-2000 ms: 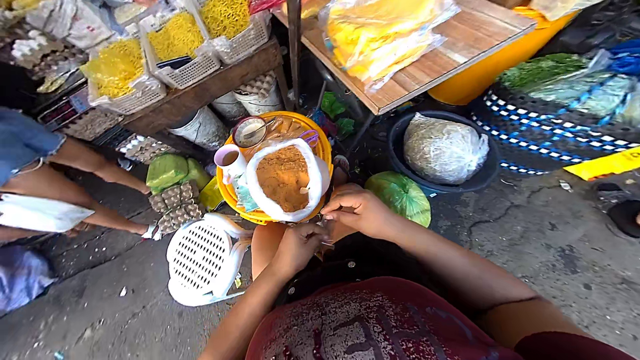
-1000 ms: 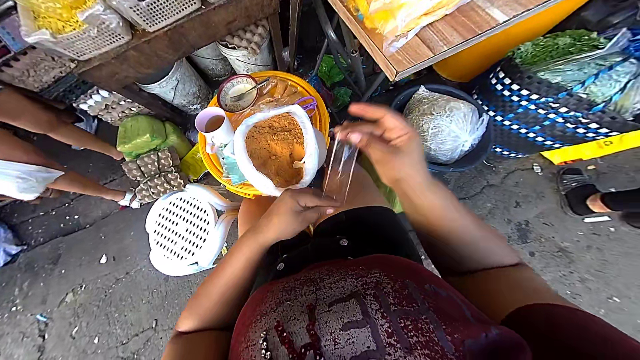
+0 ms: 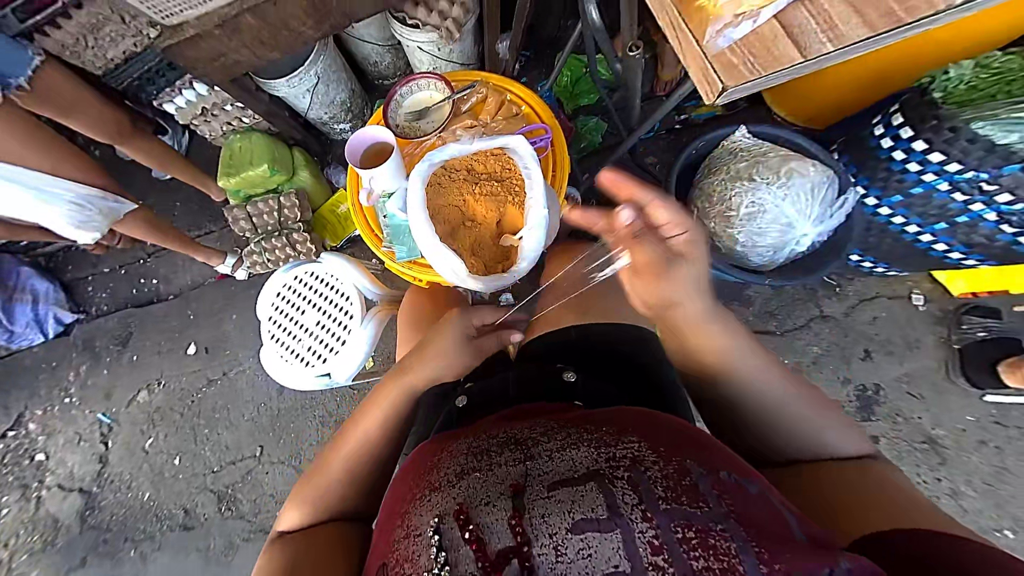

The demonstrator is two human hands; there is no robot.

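Note:
My left hand [image 3: 466, 340] is closed over my lap on a small thing, with thin clear plastic strands [image 3: 572, 280] running from it to my right hand. Blurred, my right hand [image 3: 652, 240] is raised over my thigh, its fingers spread around the other end of the clear plastic. Just beyond my hands, an open white sack [image 3: 416, 210] of orange-brown powder [image 3: 472, 204] stands on a round yellow tray [image 3: 558, 120]. Around the sack lie a mug [image 3: 374, 158] of brown liquid, a bowl with a fork [image 3: 418, 104], purple-handled scissors [image 3: 538, 140] and brown-filled plastic bags [image 3: 484, 112].
A white plastic stool [image 3: 312, 324] stands at the left, near egg trays [image 3: 272, 228] and another person's legs [image 3: 120, 136]. At the right are a dark basin [image 3: 756, 276] with a filled plastic bag [image 3: 768, 200], a woven basket [image 3: 928, 192] and a wooden table [image 3: 800, 60]. Someone's shoe [image 3: 984, 348] shows at the right edge.
My hands were close together two seconds ago; my right hand has since moved away to the right, with the clear plastic stretched between them. The view has moved closer over the tray.

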